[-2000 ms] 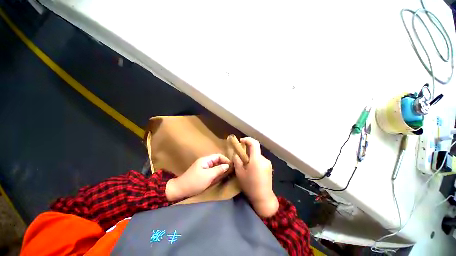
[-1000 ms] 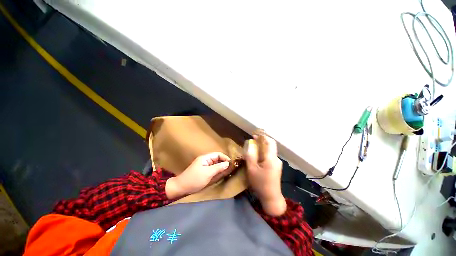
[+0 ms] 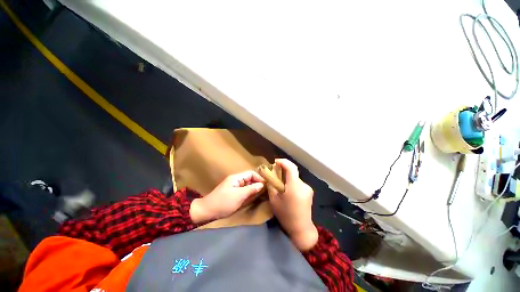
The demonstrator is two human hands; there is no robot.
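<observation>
A tan handbag (image 3: 208, 157) lies on my lap, its far side turned towards the bench. My left hand (image 3: 231, 197) pinches the bag near its upper edge with thumb and forefinger. My right hand (image 3: 292, 199) is closed around a light-brown wooden handle (image 3: 272, 179) close beside the left fingertips. The tool's working end is hidden by my hands. What lies between the fingertips is too small to tell.
The white bench (image 3: 273, 74) runs diagonally ahead. On its right are a green-handled corded tool (image 3: 413, 137), a thin corded tool (image 3: 415, 163), a cream pot (image 3: 449, 134) with a blue item, a slim grey rod (image 3: 455, 181), a power strip (image 3: 488, 171) and a coiled cable (image 3: 491, 51).
My right hand moved outward and blurred a second ago, and is now back close to my left hand. A blurred pale shape has appeared at the lower left.
</observation>
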